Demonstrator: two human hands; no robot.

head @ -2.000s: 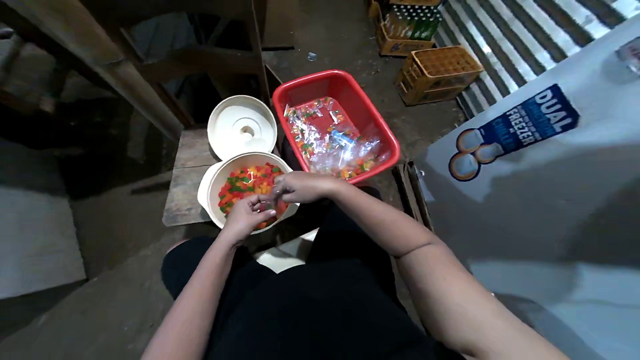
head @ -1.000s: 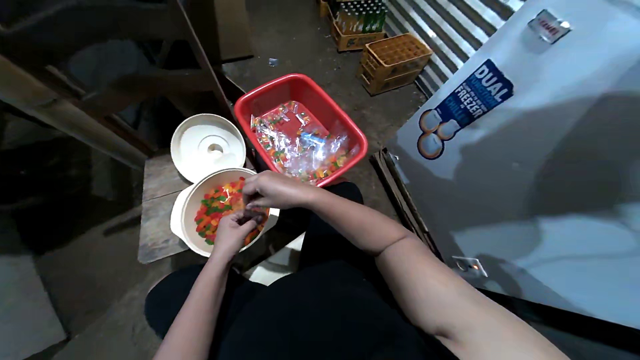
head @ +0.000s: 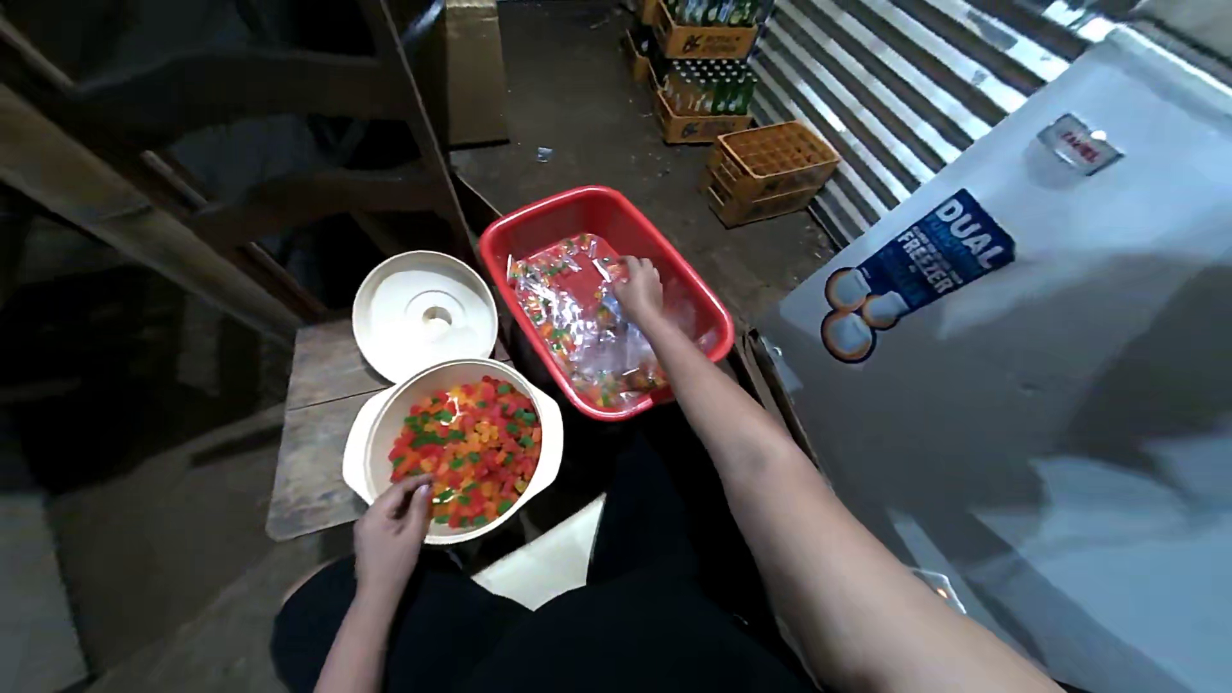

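Observation:
A cream plastic tub (head: pixel 551 452) holds many small red, orange and green candies (head: pixel 476 433). At the tub's lower left rim is my left hand (head: pixel 395 525), its fingertips close together over the candies; whether they pinch anything is unclear. My right hand (head: pixel 638 289) reaches into a red plastic basin (head: pixel 602 197), above small clear packets of candies (head: pixel 549 308). Its fingers are curled, and a small packet may be between them, but that cannot be made out. Clear plastic bags (head: pixel 616 351) lie in the near part of the basin.
A round cream lid (head: pixel 390 313) lies behind the tub on a wooden bench (head: pixel 313 462). A white freezer (head: pixel 1011 385) stands at the right. Farther back are an orange crate (head: pixel 775 164), crates of bottles (head: pixel 707 101) and corrugated metal sheeting (head: pixel 895 87). A wooden chair (head: pixel 318 202) is at the left.
My right hand has moved from over the tub to the red basin on the right. My left hand has drawn back to the tub's lower left rim.

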